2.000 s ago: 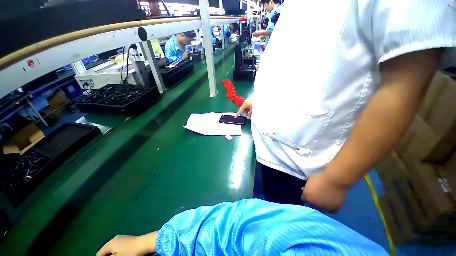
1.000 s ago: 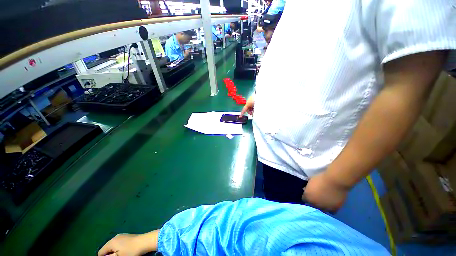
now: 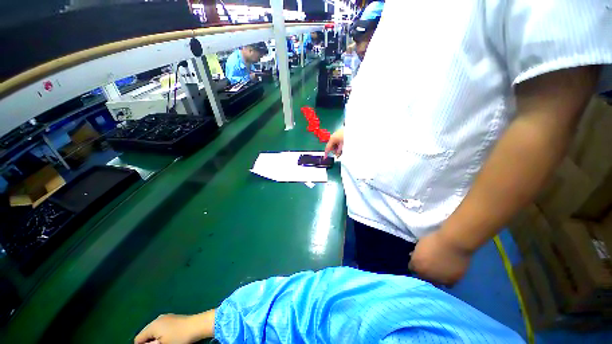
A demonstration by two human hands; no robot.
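My right hand (image 3: 173, 329) lies low at the bottom left on the green bench (image 3: 221, 222). Its fingers are partly cut off by the bottom edge, so I cannot tell whether it is open or shut. My light blue sleeve (image 3: 349, 306) crosses the bottom of the view. My left hand is not in view. Further forward, a black phone (image 3: 313, 161) lies on a white paper sheet (image 3: 277, 167). A standing person's finger touches the phone.
A person in a white striped shirt (image 3: 429, 114) stands close on the right. Red parts (image 3: 313, 123) lie by a white post (image 3: 283, 80). Black trays (image 3: 161, 131) line the left side. Cardboard boxes (image 3: 570, 248) stand at right. Workers in blue sit beyond.
The standing person's pointing hand has shifted slightly over the phone. A worker at the back has bent lower. My right hand stays in nearly the same place.
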